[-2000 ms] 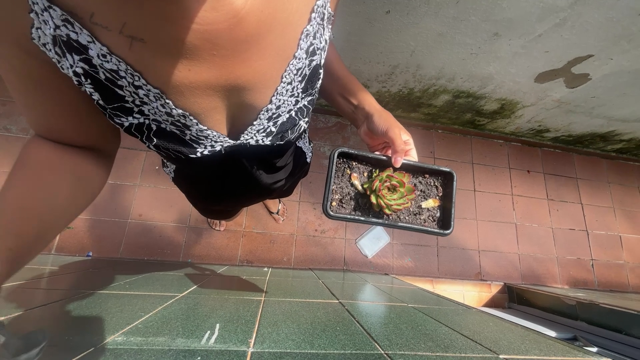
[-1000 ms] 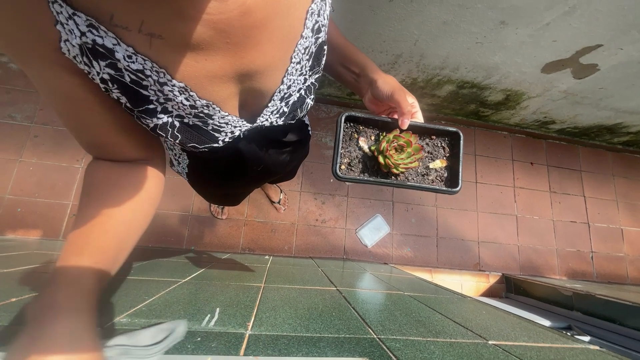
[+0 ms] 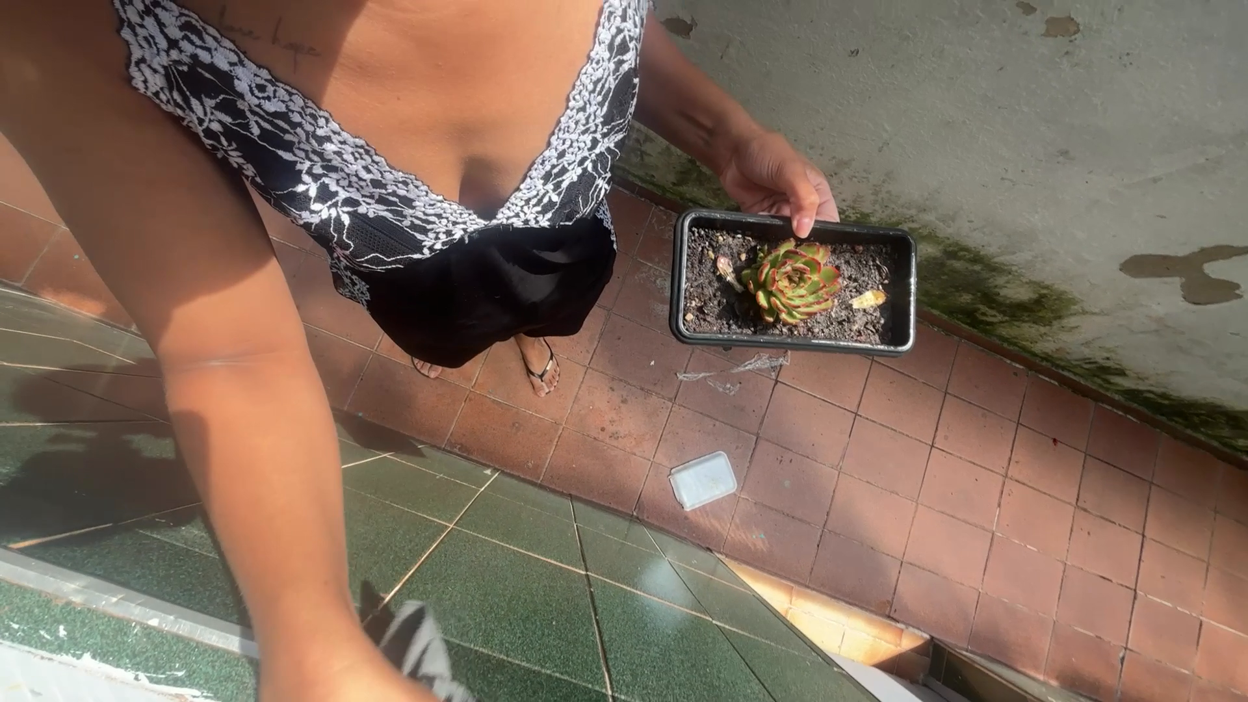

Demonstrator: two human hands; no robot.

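My left hand (image 3: 782,185) grips the long rim of a black rectangular plastic planter (image 3: 795,343), thumb over the edge. In the planter, a rosette succulent (image 3: 792,281) with green, red-edged leaves sits in dark gritty soil (image 3: 721,304). One detached yellowish leaf (image 3: 868,298) lies on the soil at its right, and a pale pinkish leaf (image 3: 726,270) lies at its left. My right arm reaches down past the green tiles. Only the wrist and part of my right hand (image 3: 341,681) show at the bottom edge; its fingers are hidden. A grey, cloth-like item (image 3: 417,648) is beside it.
Green tiles (image 3: 507,585) cover the surface in front of me, with a pale ledge (image 3: 127,604) at lower left. A translucent plastic lid or tray (image 3: 703,480) lies on the reddish floor tiles (image 3: 877,487). A mossy, stained wall (image 3: 975,146) runs along the right.
My right arm has swung from the left side down to the bottom edge. My left hand still holds the planter. The grey item has come into fuller view beside my right hand.
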